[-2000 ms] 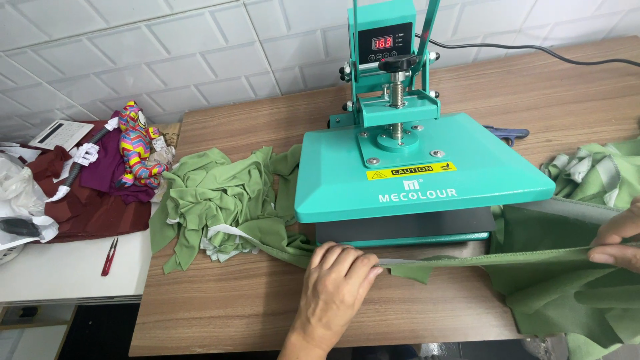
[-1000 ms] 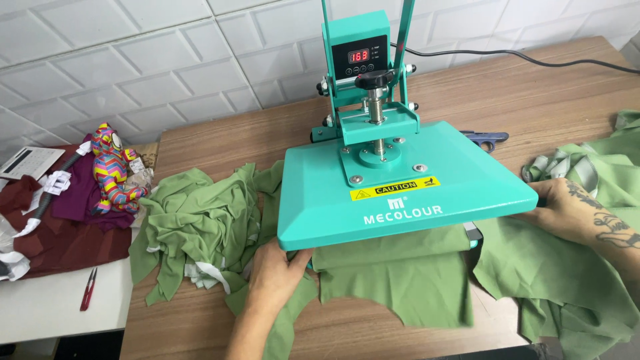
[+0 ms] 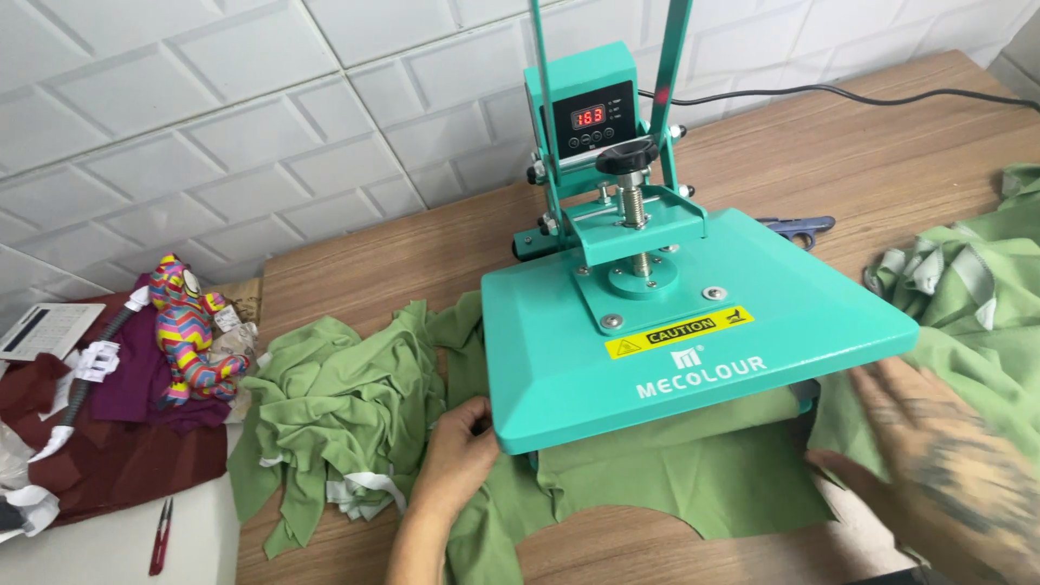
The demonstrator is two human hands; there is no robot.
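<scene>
A teal Mecolour heat press [image 3: 699, 325] stands raised, its display lit red. Green fabric [image 3: 674, 471] lies on the lower plate and hangs over its front edge. At the press's front left corner, my left hand [image 3: 459, 455] has its fingertips partly hidden beneath the upper plate, near the cloth; whether they pinch it cannot be told. My right hand [image 3: 934, 463], thumb and fingers apart, rests by the front right corner against the green cloth. A crumpled green fabric pile [image 3: 349, 398] lies left of the press, and another green pile [image 3: 991, 276] lies to the right.
Dark-handled thread snips or scissors [image 3: 800, 229] lie behind the press. A black cable [image 3: 812, 91] runs along the tiled wall. On the left are a colourful bear figure [image 3: 187, 333], maroon fabric [image 3: 154, 479], a white card with writing [image 3: 49, 329] and red tweezers or snips [image 3: 161, 536].
The green fabric, stretched between both hands in front of the press two seconds ago, now lies over the lower plate. My hands have moved to the press's two front corners.
</scene>
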